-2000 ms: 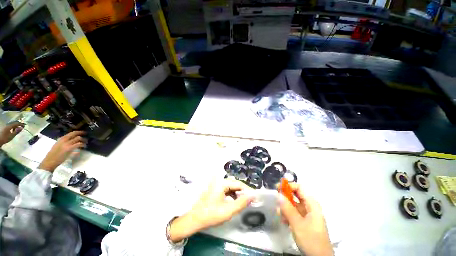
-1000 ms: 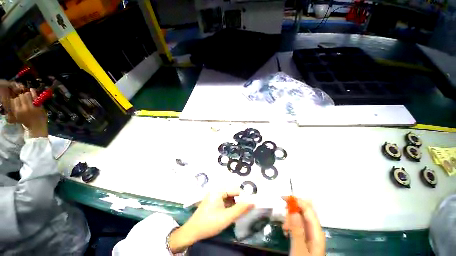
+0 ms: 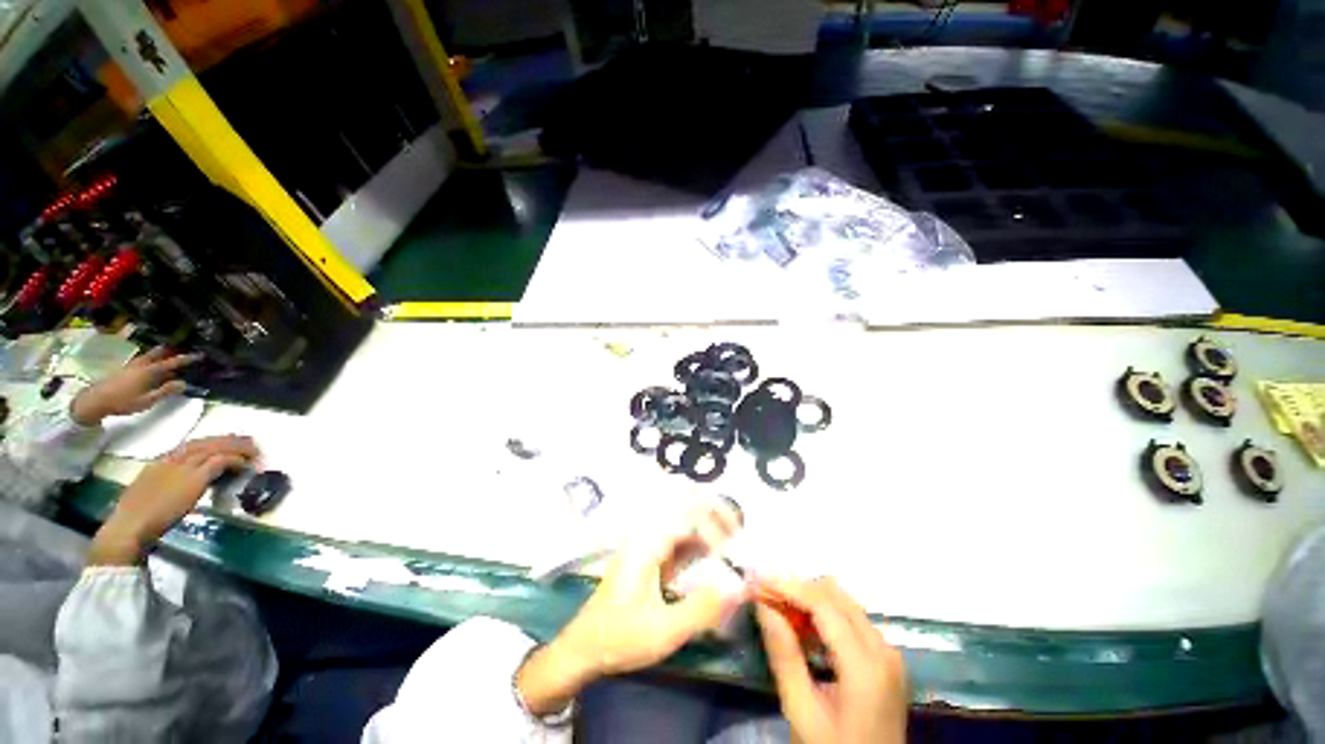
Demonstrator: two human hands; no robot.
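Note:
My left hand (image 3: 637, 593) is at the bench's front edge, its fingers closed on a small pale, blurred piece. My right hand (image 3: 836, 657) touches it from the right and holds a slim orange tool (image 3: 792, 599), partly hidden by the fingers. A loose pile of black rings (image 3: 715, 390) lies just beyond my hands, with a solid dark disc (image 3: 766, 425) among them. One ring (image 3: 730, 510) lies close to my left fingertips, partly covered. A small clear scrap (image 3: 583, 494) lies left of it.
Several round units (image 3: 1173, 470) stand at the right beside a yellow strip (image 3: 1296, 417). A crumpled clear bag (image 3: 828, 233) lies on the white board (image 3: 610, 262), near a black compartment tray (image 3: 1003, 167). At left, a neighbour's hands (image 3: 163, 494) are near the clamp fixture (image 3: 218, 298).
My hands have come together over the bench edge, and the orange tool has moved left to my left fingers. The neighbour's hands have come down from the red handles to the bench.

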